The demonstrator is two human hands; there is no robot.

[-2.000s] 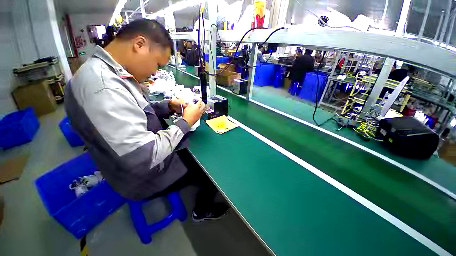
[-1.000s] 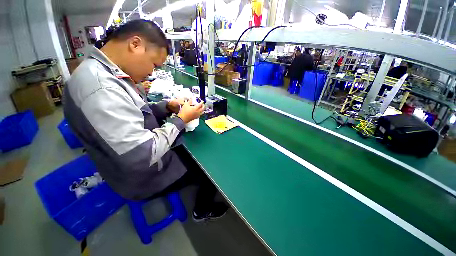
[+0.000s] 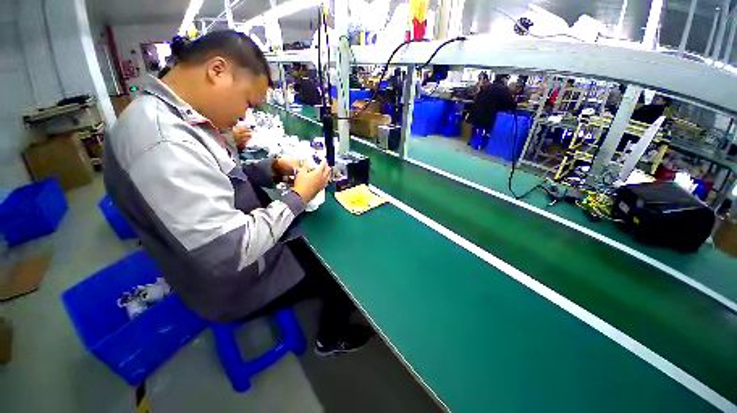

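Observation:
Neither of my hands is in the picture. Nearest in front of me is the green bench top [image 3: 420,282], running from the lower right to the far left. A small flat pale tray with yellow contents [image 3: 359,199] lies on it beside the neighbouring worker. A green conveyor belt [image 3: 517,234] runs beyond the bench, with a white edge strip [image 3: 493,248] between them. White parts [image 3: 287,145] are heaped on the bench in front of the worker; their details are too small to tell.
A seated person [image 3: 194,185] in a grey jacket holds a small white part at the left. A blue bin [image 3: 133,323] with white parts stands behind the blue stool [image 3: 257,355]. A black box [image 3: 664,216] and tangled cables [image 3: 596,205] lie across the belt.
The view has shifted very slightly. The person's hands have moved a little around the small part they hold.

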